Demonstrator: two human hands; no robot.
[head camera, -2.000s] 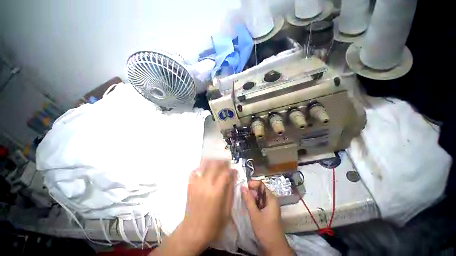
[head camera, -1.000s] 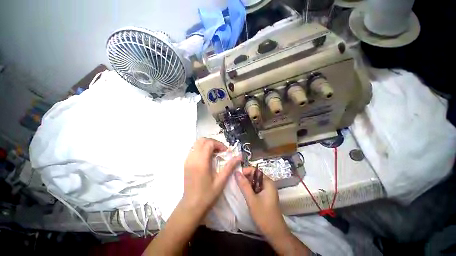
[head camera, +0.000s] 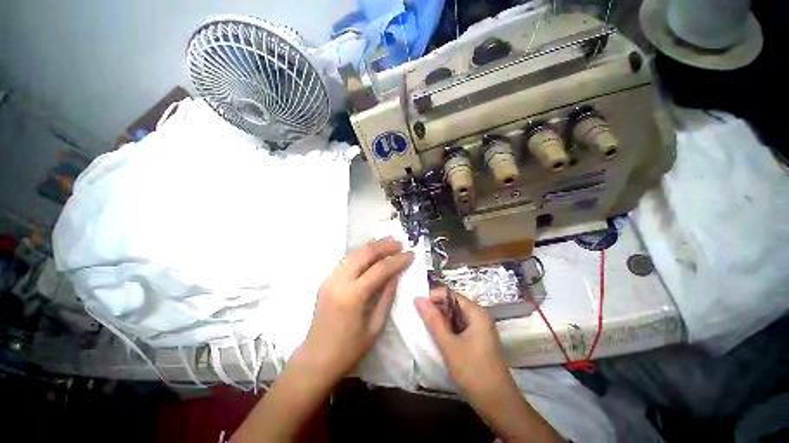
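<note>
A white cloth piece (head camera: 408, 322) runs from the presser foot and needle area (head camera: 417, 208) of the beige overlock machine (head camera: 519, 130) down over the table's front edge. My left hand (head camera: 359, 298) lies on the cloth's left side, fingertips on it just below the needle area. My right hand (head camera: 463, 337) is at the cloth's right edge, with its thumb on the cloth. A small dark tool, perhaps snips (head camera: 453, 310), is held in its curled fingers and partly hidden.
A big white garment pile (head camera: 208, 234) lies on the left, with narrow straps (head camera: 227, 362) hanging over the edge. A desk fan (head camera: 259, 82) stands behind it. A tray of trimmings (head camera: 493, 290), a red cord (head camera: 601, 303) and a second white heap (head camera: 735, 225) are on the right.
The left hand's fingers have gone from pinching bunched cloth to lying extended on it. The cloth now runs flatter and straighter below the needle area. The camera view has shifted.
</note>
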